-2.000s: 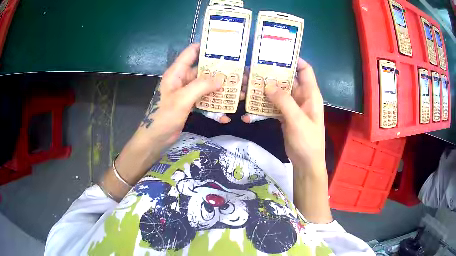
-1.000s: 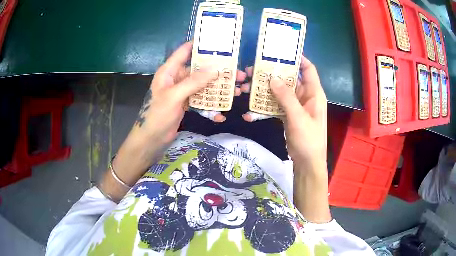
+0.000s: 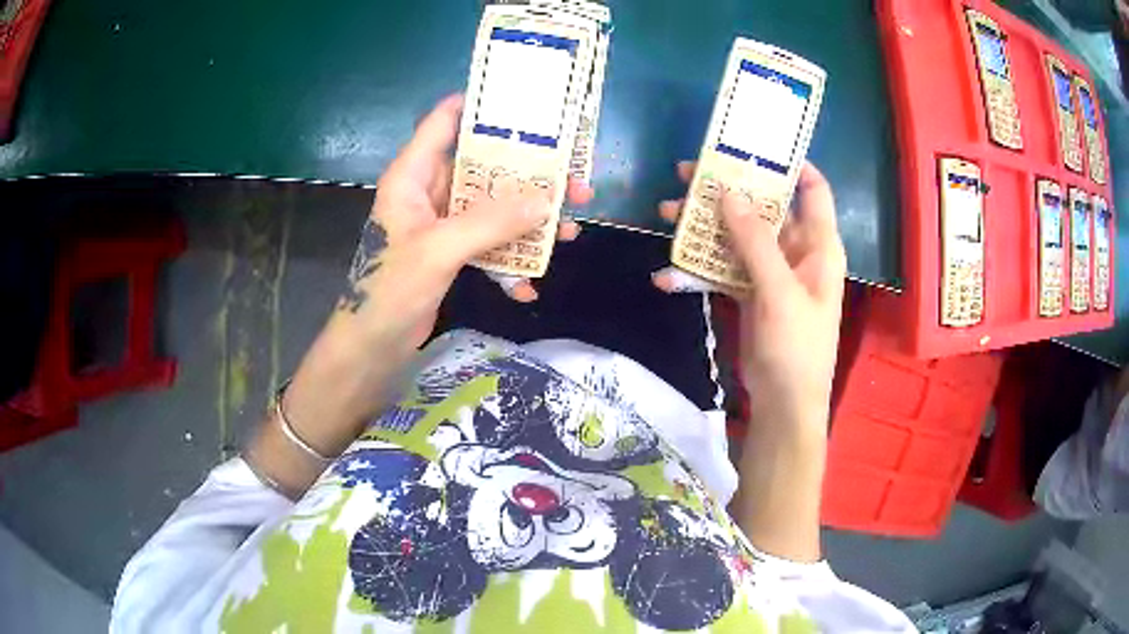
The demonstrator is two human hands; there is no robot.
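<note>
My left hand [image 3: 427,217] holds a gold-beige keypad phone [image 3: 510,159] upright over the green bench edge, its thumb on the keys. My right hand [image 3: 786,248] holds a second gold phone [image 3: 747,167], tilted with its top to the right, its thumb on the upper keys. Both screens are lit white with dark blue bars at top and bottom. White coverings show on fingertips below the phones. Another gold phone [image 3: 591,124] lies on the bench, partly hidden behind the left phone.
A red phone tray [image 3: 915,186] at the right holds several gold phones. The green bench [image 3: 248,93] runs across the top. Red stools stand below at left [image 3: 74,328] and right [image 3: 904,427]. A pale sleeve shows at the right edge.
My right hand and its phone have moved right and tilted clockwise, widening the gap. My left phone has shifted slightly left, showing more of the phone behind it. Coloured lines on both screens are gone.
</note>
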